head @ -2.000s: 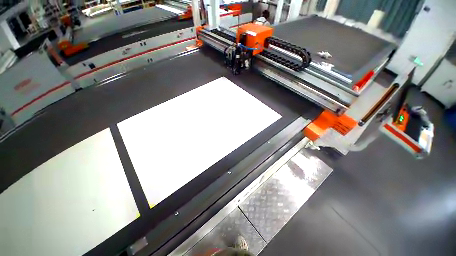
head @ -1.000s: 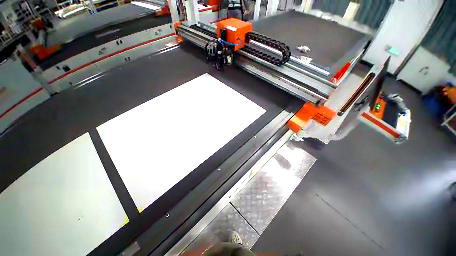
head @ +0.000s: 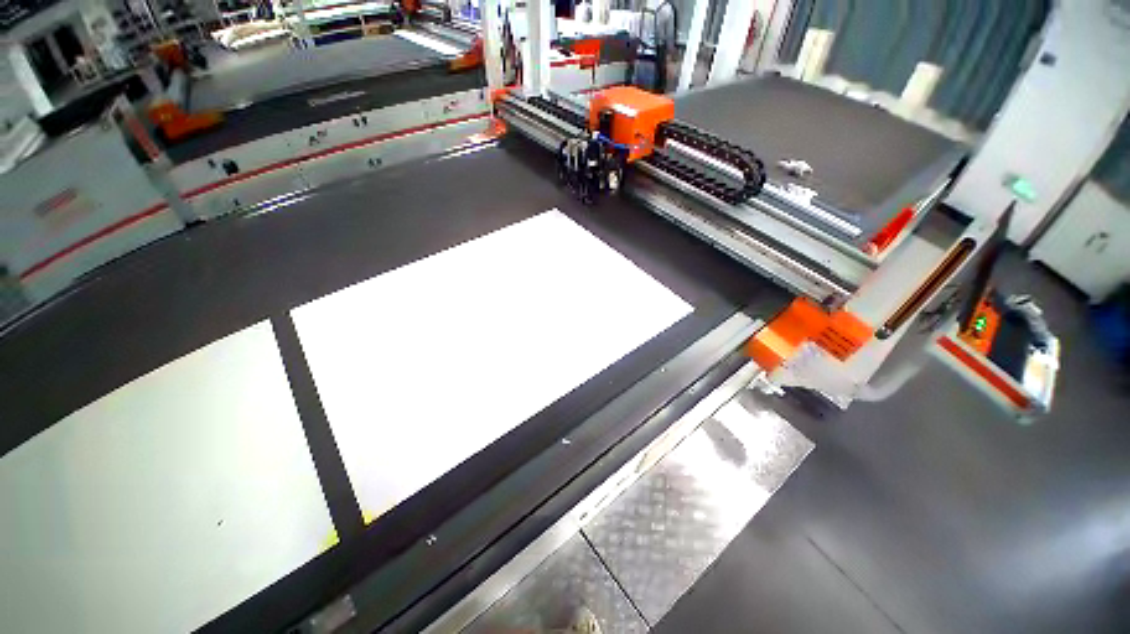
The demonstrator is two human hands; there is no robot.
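Note:
Two large white sheets lie flat on the black cutting bed [head: 223, 266]. The farther sheet [head: 483, 359] is whole in view. The nearer sheet [head: 149, 483] is cut off by the left and bottom edges. A dark gap runs between them, with small yellow marks at their facing near corners. The gantry [head: 731, 229] spans the bed beyond the sheets, with an orange cutting head box [head: 633, 120] and a black cable chain. Neither my left hand nor my right hand is in view.
An orange gantry end cover [head: 812, 337] stands at the bed's near edge. A metal tread-plate step [head: 706, 495] runs along the bed. The console shelf [head: 998, 372] with a button panel stands at the right. Another machine [head: 335, 136] stands at the back left.
Over the last second the view has swung so that the gantry and console show farther right. The person seen behind the gantry is no longer visible. The sheets appear unmoved on the bed.

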